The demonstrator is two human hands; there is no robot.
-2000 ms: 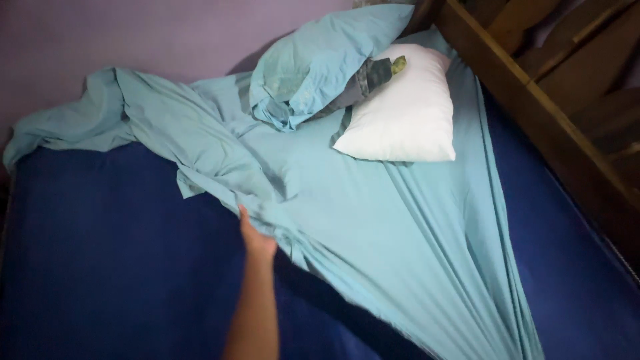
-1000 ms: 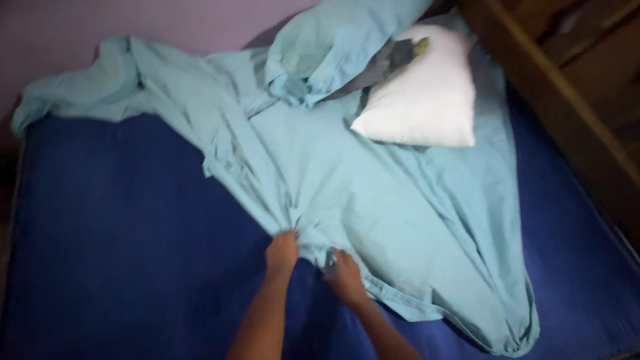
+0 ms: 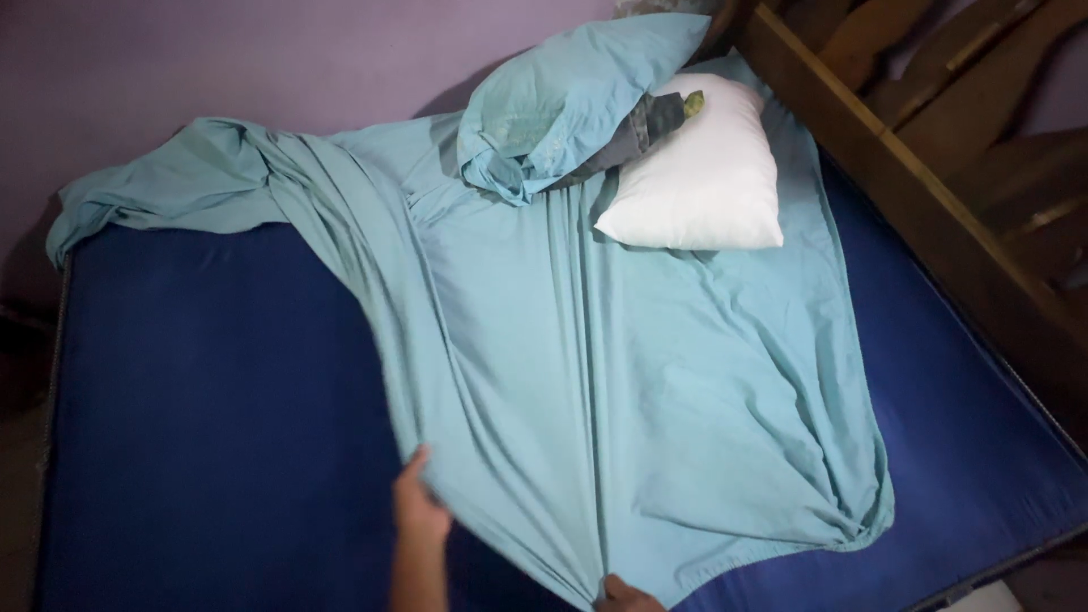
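A light blue fitted sheet (image 3: 527,340) lies loose and creased across a dark blue mattress (image 3: 212,382). My left hand (image 3: 421,501) is closed on the sheet's near left edge, its thumb on top of the cloth. At the bottom of the view my right hand (image 3: 627,595) grips the near edge, and taut folds run up from it. Toward the headboard rest a white pillow (image 3: 701,178) and a light blue pillowcase (image 3: 578,93), which looks filled. Dark grey cloth (image 3: 629,140) shows between them. My fingertips are partly hidden.
A brown wooden headboard (image 3: 918,178) with curved slats borders the mattress on the right. Behind the bed stands a pale purple wall (image 3: 297,59). Part of the sheet is bunched at the mattress's far left corner.
Two seconds ago only my left hand was in view, at the sheet's edge. Since one second ago my hands have moved apart, and the sheet's near edge has been drawn toward me.
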